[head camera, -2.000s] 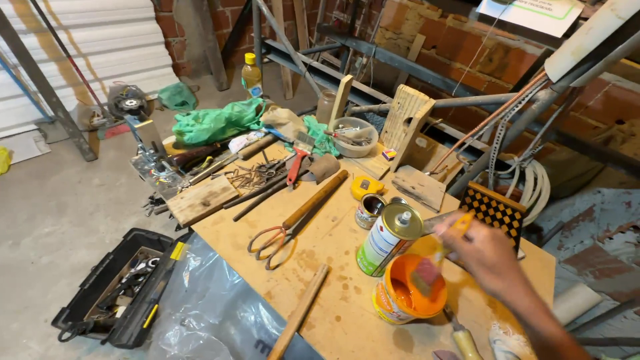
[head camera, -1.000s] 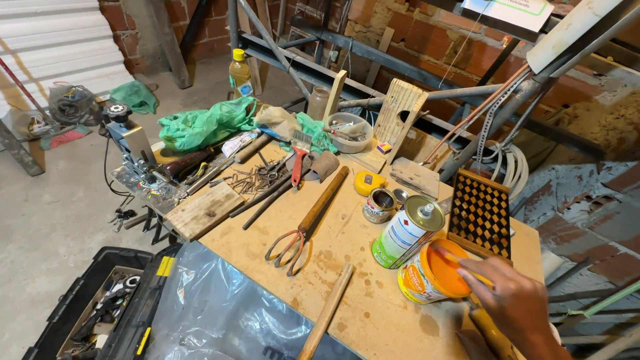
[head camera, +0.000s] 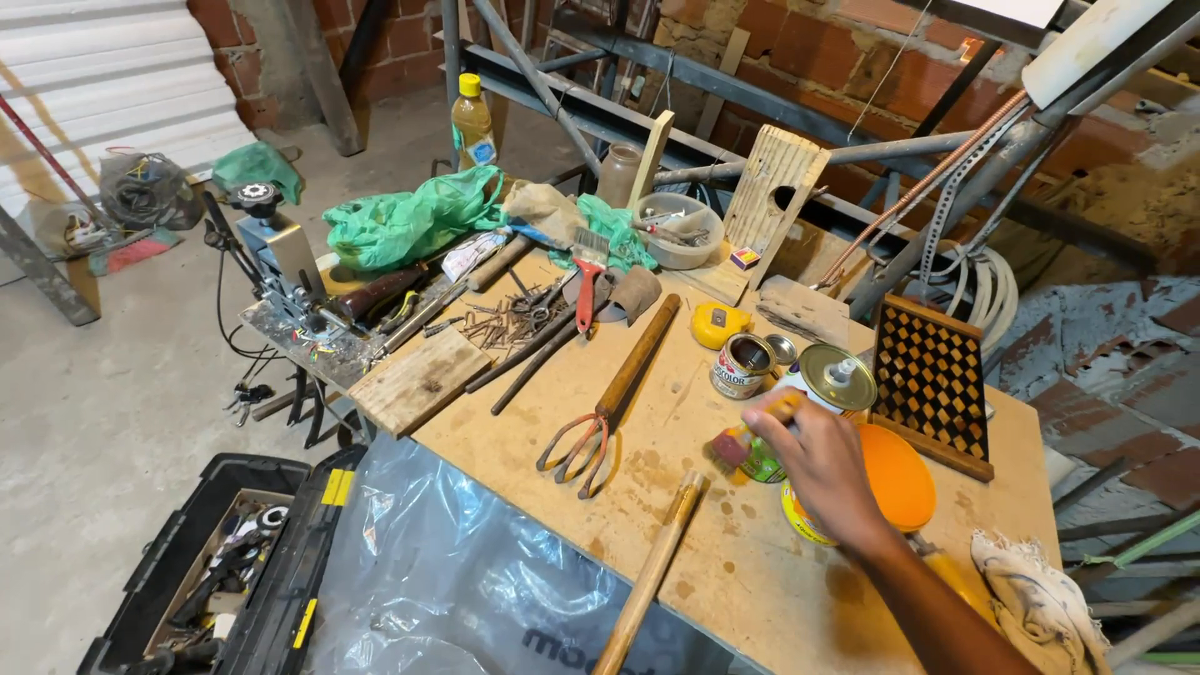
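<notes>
My right hand (head camera: 825, 469) grips a paintbrush (head camera: 741, 442) by its yellow-orange handle, its reddish bristles pointing left above the table. Behind the hand stand an orange plastic tub (head camera: 897, 478) and a solvent can (head camera: 839, 377) with a metal top. A small open paint tin (head camera: 741, 366) is just beyond. To the left lies a hand cultivator (head camera: 614, 403) with a wooden handle and curved metal tines. A round wooden stick (head camera: 656, 567) reaches over the table's near edge. My left hand is not in view.
A yellow tape measure (head camera: 720, 325), a red-handled brush (head camera: 588, 279), loose nails (head camera: 511, 317) and a wooden board (head camera: 419, 380) lie farther back. A checkered wooden panel (head camera: 933, 384) leans at right, with a cloth (head camera: 1036, 595) nearer. An open black toolbox (head camera: 202, 562) stands on the floor at left.
My right hand has moved the brush from the orange tub's opening to the left, out over the table.
</notes>
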